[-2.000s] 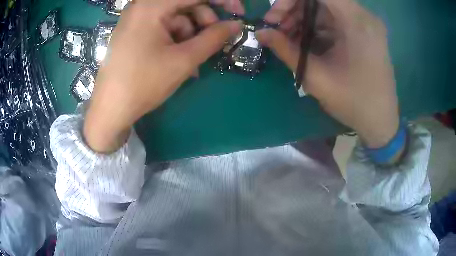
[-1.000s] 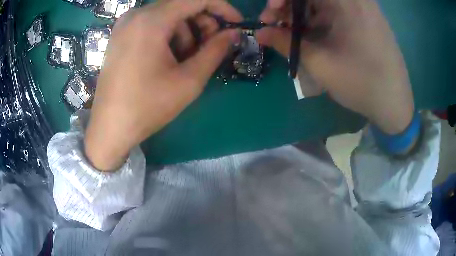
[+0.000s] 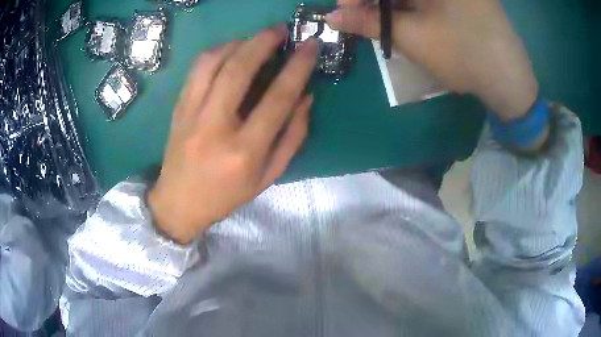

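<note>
A device housing (image 3: 334, 54) with a black rim and silver inside lies on the green mat in front of me. My left hand (image 3: 240, 131) is at its left side, with thumb and index fingertips on its edge and the other fingers spread. My right hand (image 3: 448, 46) is at its upper right, with fingertips at its top edge; whether they pinch a small part cannot be seen. Dark tweezers (image 3: 385, 29) are parked in my right hand, pointing down. A pale adhesive sheet (image 3: 412, 82) with a white edge lies partly under my right hand.
Several similar assemblies (image 3: 145, 41) lie loose on the green mat (image 3: 369, 138) at the upper left. A large shiny plastic blister tray (image 3: 33, 105) fills the far left. A blue band (image 3: 520, 129) is on my right wrist. A red thing (image 3: 593, 153) is at the right edge.
My left hand has moved down and its fingers have opened from the pinch on a small dark part. That part no longer shows between the hands. More of the adhesive sheet is visible.
</note>
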